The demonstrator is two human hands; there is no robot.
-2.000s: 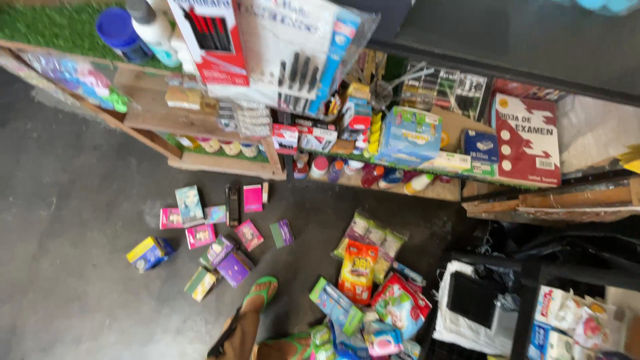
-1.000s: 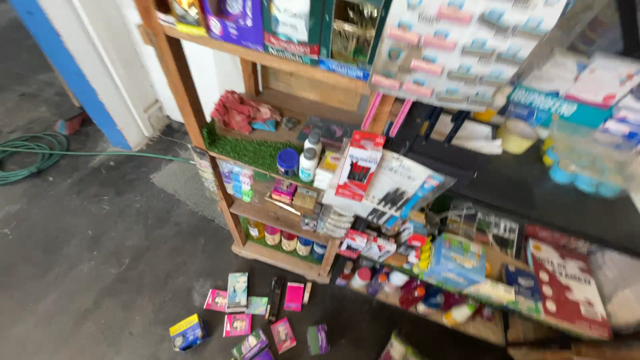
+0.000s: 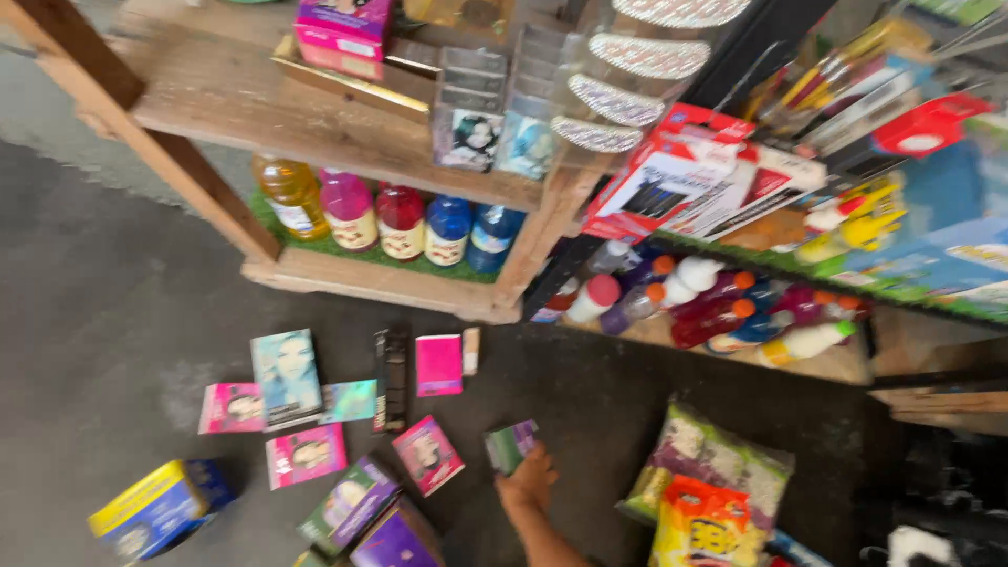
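Observation:
One hand, which looks like my right hand (image 3: 529,476), reaches up from the bottom edge with its fingers at a small green and purple box (image 3: 510,446) over the dark floor. Blur hides whether the fingers close on it. My left hand is out of view. To the left on the floor lie a pink box with a face on it (image 3: 429,455), a plain pink box (image 3: 439,365), a long black box (image 3: 390,381) and a light blue box (image 3: 287,379). A larger purple box (image 3: 398,539) and a green and purple box (image 3: 348,504) lie nearer the bottom edge.
A wooden shelf (image 3: 331,150) with colored bottles (image 3: 400,224) stands behind the boxes. Further right, a low shelf holds more bottles (image 3: 711,321). Plastic packages (image 3: 713,449) and an orange bag (image 3: 701,524) lie right of the hand. A blue and yellow box (image 3: 157,508) sits far left.
A hand has come into view at the small green and purple box, which lay alone on the floor in both earlier frames. The view has moved in closer to the floor and lower shelves.

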